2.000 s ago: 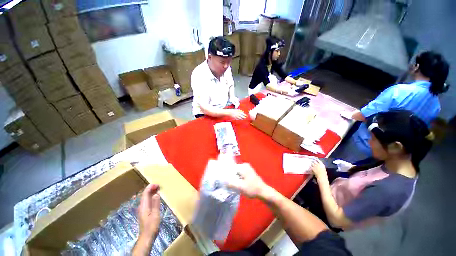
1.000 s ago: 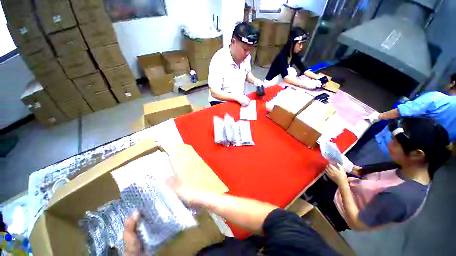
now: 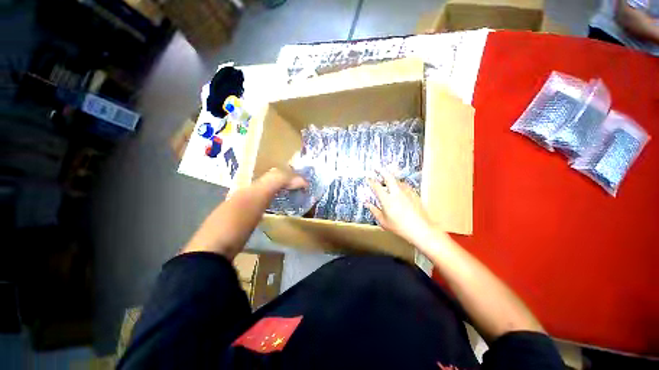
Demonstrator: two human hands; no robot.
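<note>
The open shipping carton [image 3: 448,166] stands in front of me. Packed rows of bubble bags [image 3: 354,155], shiny and crinkled, stand on edge in its middle and right part. My left hand [image 3: 278,181] is inside at the left, its fingers on a bubble bag [image 3: 293,200] beside the rows. My right hand [image 3: 394,206] lies with spread fingers on top of the rows and holds nothing. Several bubble bags with dark cores [image 3: 610,155] lie overlapping on the red cloth [image 3: 542,253] at the right.
A white side surface [image 3: 202,162] at the left holds a black cloth [image 3: 225,90] and small containers [image 3: 207,131] with coloured caps. A second open carton [image 3: 271,278] is below the table edge. Another open carton [image 3: 491,16] and part of a person [image 3: 639,22] are at the top right.
My view has turned down and left onto the carton. The bubble bags held between my hands are now down in the carton. My right hand has let go and rests on the rows.
</note>
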